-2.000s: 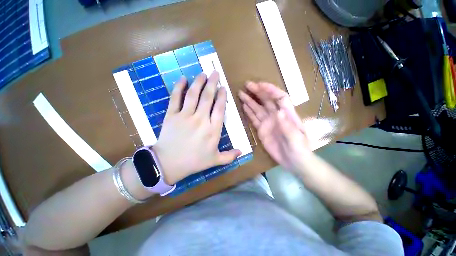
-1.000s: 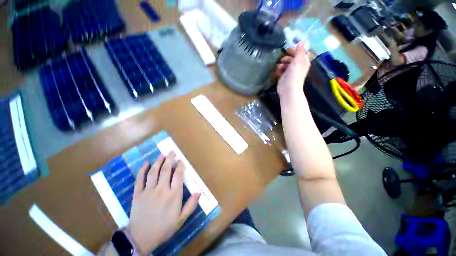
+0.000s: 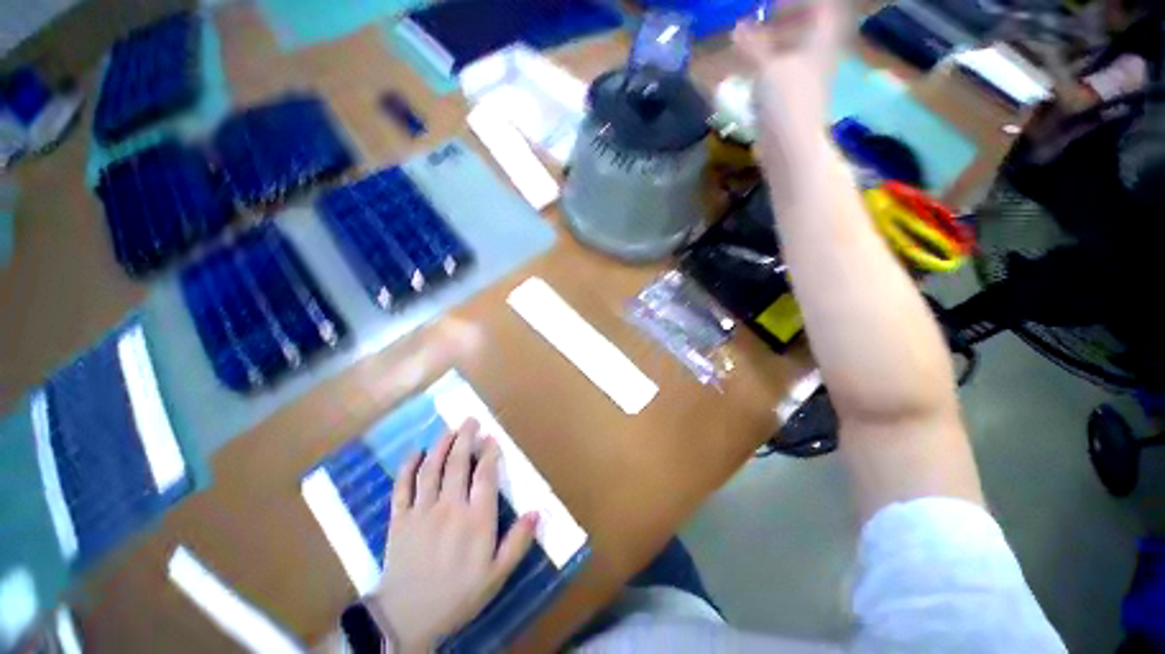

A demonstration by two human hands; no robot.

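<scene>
A blue solar panel (image 3: 411, 425) with white strips along two edges lies on the brown table at the lower middle. My left hand (image 3: 447, 530) lies flat on the panel, fingers a little apart, wrist at the lower edge of the picture. My right arm stretches up and away. My right hand (image 3: 795, 45) is blurred at the top edge, beyond the grey container; whether it holds anything cannot be told. A white strip stack (image 3: 583, 345) lies right of the panel, and a loose white strip (image 3: 230, 603) lies to its left.
A grey round container (image 3: 639, 166) stands behind, near silvery ribbon pieces (image 3: 684, 326) and red-yellow handled tools (image 3: 917, 228). Dark blue cell stacks (image 3: 259, 307) lie at back left, with a white-edged panel (image 3: 96, 434) on teal. A black fan (image 3: 1086, 243) stands right; a person's arm (image 3: 1114, 79) shows beyond.
My right hand has moved from beside the panel, out past the grey container and farther to the top edge. My left hand stays on the panel. The view has swung up and right.
</scene>
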